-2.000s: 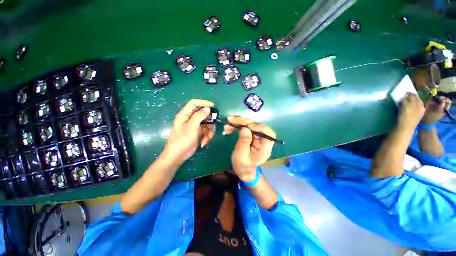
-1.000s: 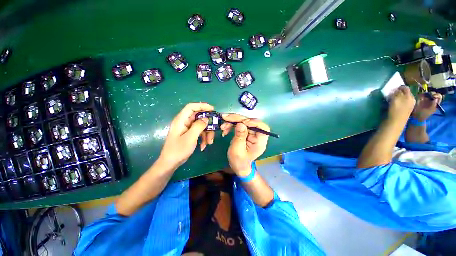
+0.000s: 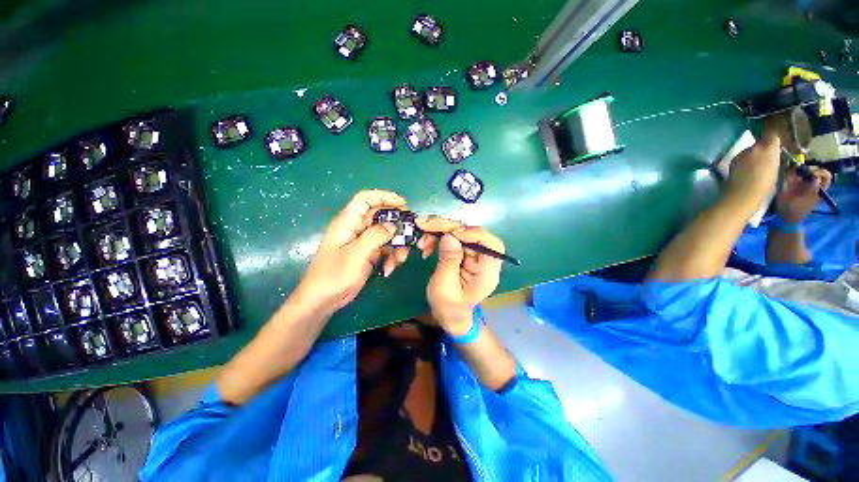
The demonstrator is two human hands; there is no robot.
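Observation:
My left hand (image 3: 350, 247) holds a black electronic module (image 3: 399, 228) between thumb and fingers above the green bench, its open side with silver and white parts facing up. My right hand (image 3: 463, 273) holds a slim black tool (image 3: 488, 252) like a pen, its inner end at the right edge of the module. The tool's exact tip and any contact are too small to tell. A light blue band (image 3: 468, 329) is on my right wrist. Similar modules (image 3: 465, 185) lie loose on the bench beyond my hands.
A black tray (image 3: 224, 282) with modules in its pockets is at the left. A wire spool (image 3: 586, 132) stands right of centre, its strand running right. A metal post (image 3: 579, 42) rises at the back. At the right, another person's hands (image 3: 756, 168) work near a yellow-black item (image 3: 801, 92).
Over the two seconds the held module has turned to show its open face more. The view has shifted slightly. The other person's near hand has moved up toward the yellow-black item.

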